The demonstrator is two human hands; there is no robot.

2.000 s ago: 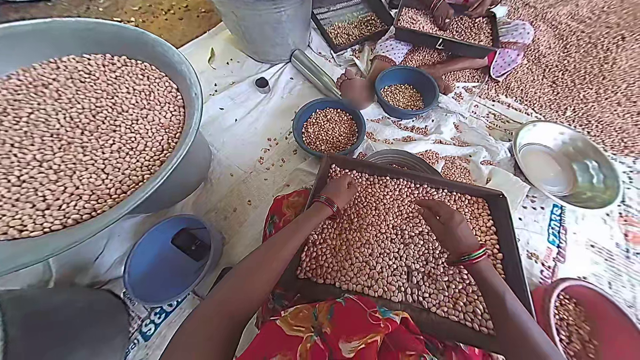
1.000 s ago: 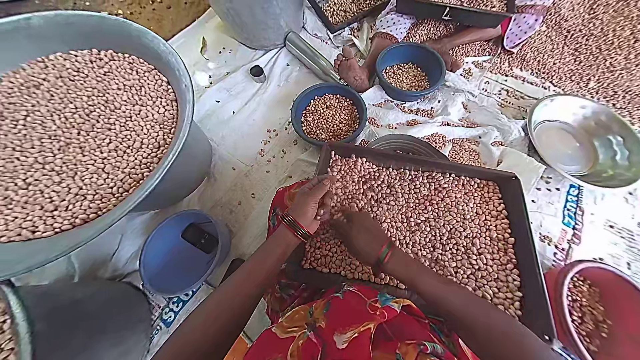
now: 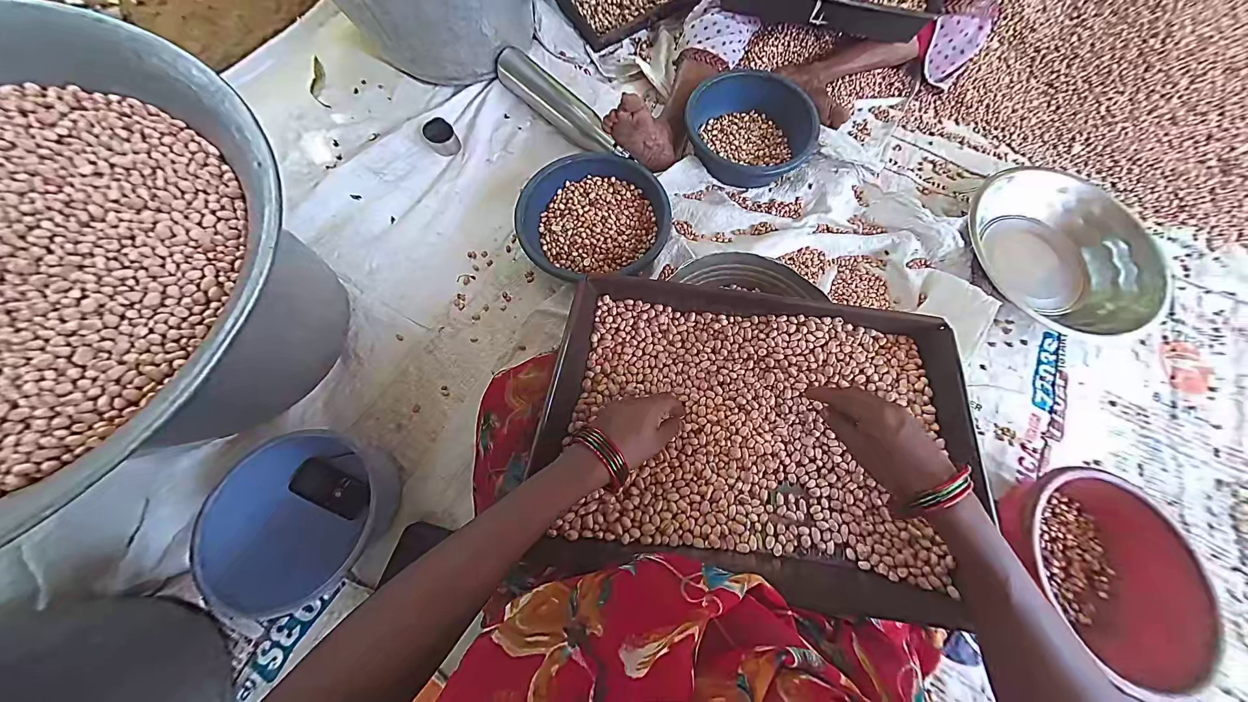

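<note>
A dark rectangular tray [image 3: 951, 390] lies across my lap, spread with pinkish-brown peanut kernels [image 3: 721, 419]. My left hand [image 3: 641, 429] rests over the kernels in the tray's left half, its fingers curled; whether it holds a kernel is hidden. Over the right half, my right hand [image 3: 877, 434] touches the kernels with its fingers extended and the thumb a little apart, and nothing shows in it. A small patch of the tray's bottom shows through near the front. Both wrists wear bangles.
Left stand a large metal tub [image 3: 263, 195] of kernels and a blue bucket [image 3: 205, 546] holding a dark phone-like object. Blue bowls [image 3: 526, 219] of kernels lie beyond the tray, near another person's foot [image 3: 643, 132]. Right are a steel basin [image 3: 1121, 244] and a red bucket [image 3: 1160, 575].
My hands were close together at the tray's left side one second ago and are now apart. The right hand has moved to the right half of the tray.
</note>
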